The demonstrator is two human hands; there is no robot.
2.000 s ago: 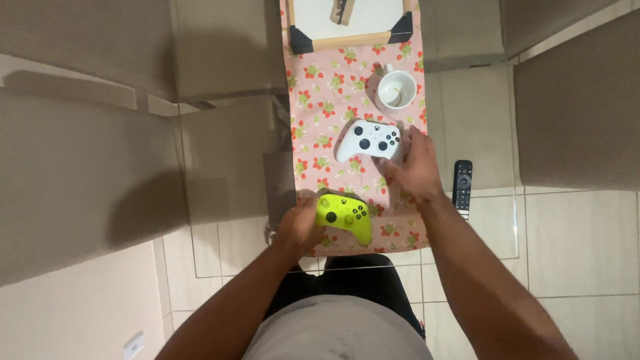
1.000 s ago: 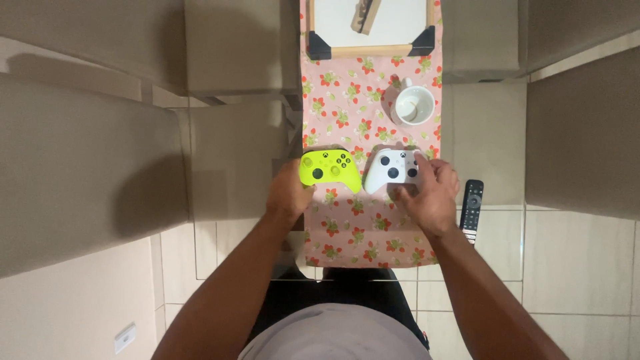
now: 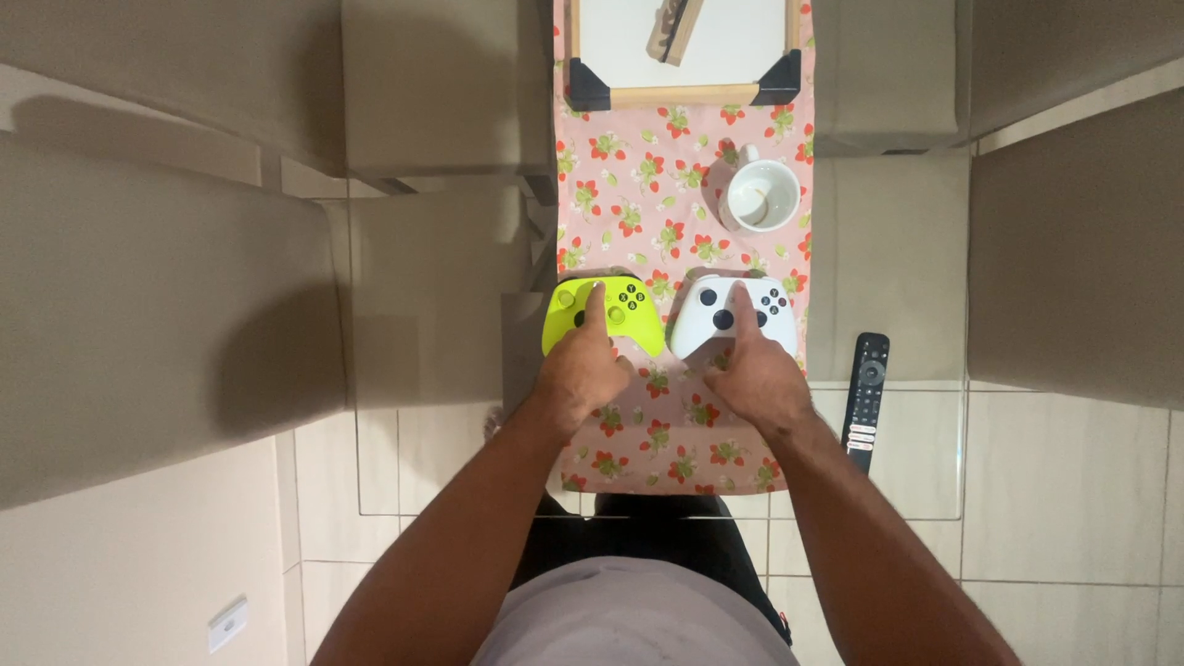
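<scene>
Two game controllers lie side by side on a pink strawberry-print table runner [image 3: 638, 199]. My left hand [image 3: 583, 363] reaches over the yellow-green controller [image 3: 606, 301], its index finger extended onto the upper middle. Over the white controller [image 3: 708, 319], the index finger of my right hand [image 3: 758, 370] points at the upper middle in the same way. The other fingers of both hands are curled, and neither hand grips a controller. Whether the fingertips press down cannot be told. Behind the white controller stands a white mug [image 3: 762, 196], its handle pointing away from me.
A wood-framed white board or tray [image 3: 680, 94] with black corners lies at the far end, a brown patterned object [image 3: 673, 30] on it. A black remote control [image 3: 867, 398] rests on the glass tabletop [image 3: 916, 462] at right. Upholstered chairs [image 3: 166, 277] flank both sides.
The yellow-green controller, nearer me two seconds ago, now sits level with the white one. Both hands have let go of the controllers' sides and now point at their upper middles.
</scene>
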